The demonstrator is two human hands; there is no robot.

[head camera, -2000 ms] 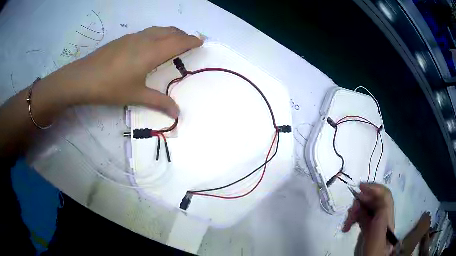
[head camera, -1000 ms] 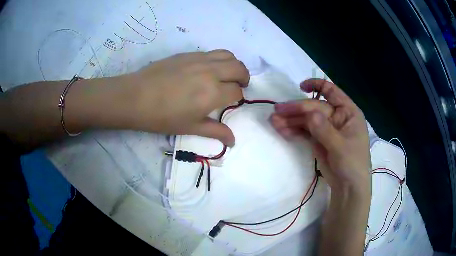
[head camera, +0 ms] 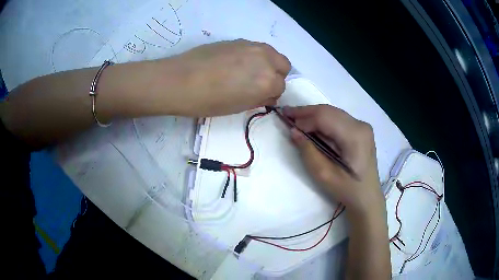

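The white housing (head camera: 273, 202) lies in front of me with a red and black wire pair (head camera: 249, 143) curving inside it. A black plug (head camera: 210, 164) with a metal tip sits at its left edge, two short wire ends beside it. A small black connector (head camera: 241, 244) sits at the lower rim. My left hand (head camera: 246, 76) has its fingers curled at the upper rim; what they pinch is hidden. My right hand (head camera: 334, 150) holds dark tweezers (head camera: 323, 145), their tips at the wires beside my left fingertips. It hides the right part of the wires.
A second wired housing (head camera: 418, 169) lies at the right. The dark green conveyor belt (head camera: 350, 49) with a metal side rail runs along the upper right. The white tabletop (head camera: 115, 180) bears pen marks, and a thin pale cord loops left of the housing.
My left hand has curled its fingers and thumb together at the upper rim. My right hand has come from the second housing to this one, its tweezers now at the wires by my left fingers.
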